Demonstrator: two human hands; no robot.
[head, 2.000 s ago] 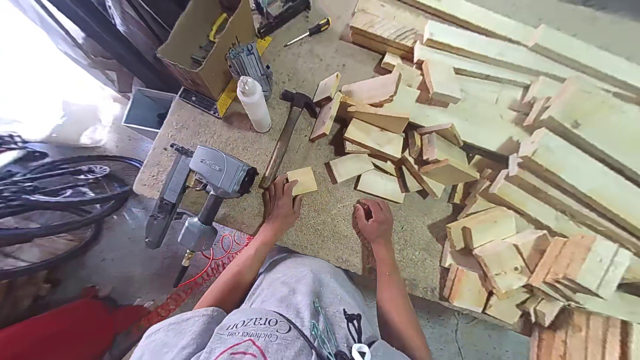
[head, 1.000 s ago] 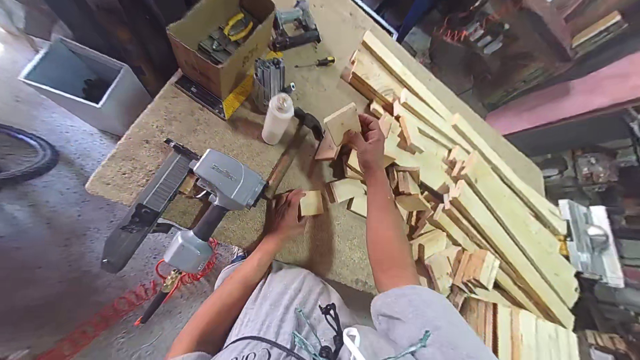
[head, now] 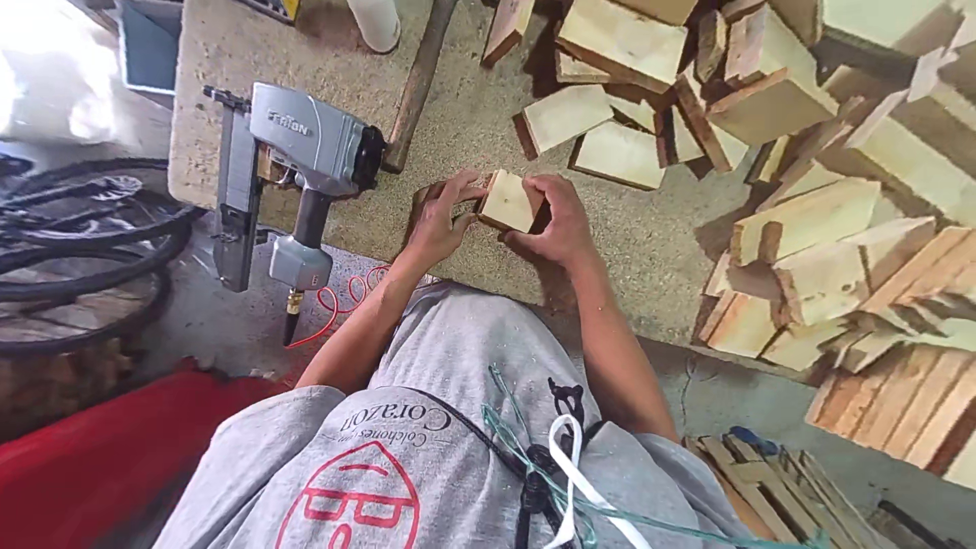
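Observation:
Near the front edge of the workbench, a small wooden block (head: 508, 201) is held between my two hands. My left hand (head: 446, 217) grips its left side with fingertips and thumb. On the right side of the block, my right hand (head: 563, 217) has its thumb and fingers around the edge. Whether the block is one piece or several stacked ones I cannot tell. A grey pneumatic nail gun (head: 305, 145) lies to the left of my hands. Just beyond my left hand is the wooden handle of a hammer (head: 422, 84), its head out of view.
Loose cut wood blocks (head: 621, 152) are heaped at the right of the particle-board workbench (head: 473, 271), with more stacked at its right edge (head: 877, 396). A white bottle (head: 376, 23) stands at the back. A red coiled air hose (head: 332, 309) hangs by the nail gun.
My right hand has come back from the heap of blocks and now meets my left hand at the block. The view has shifted closer over the bench.

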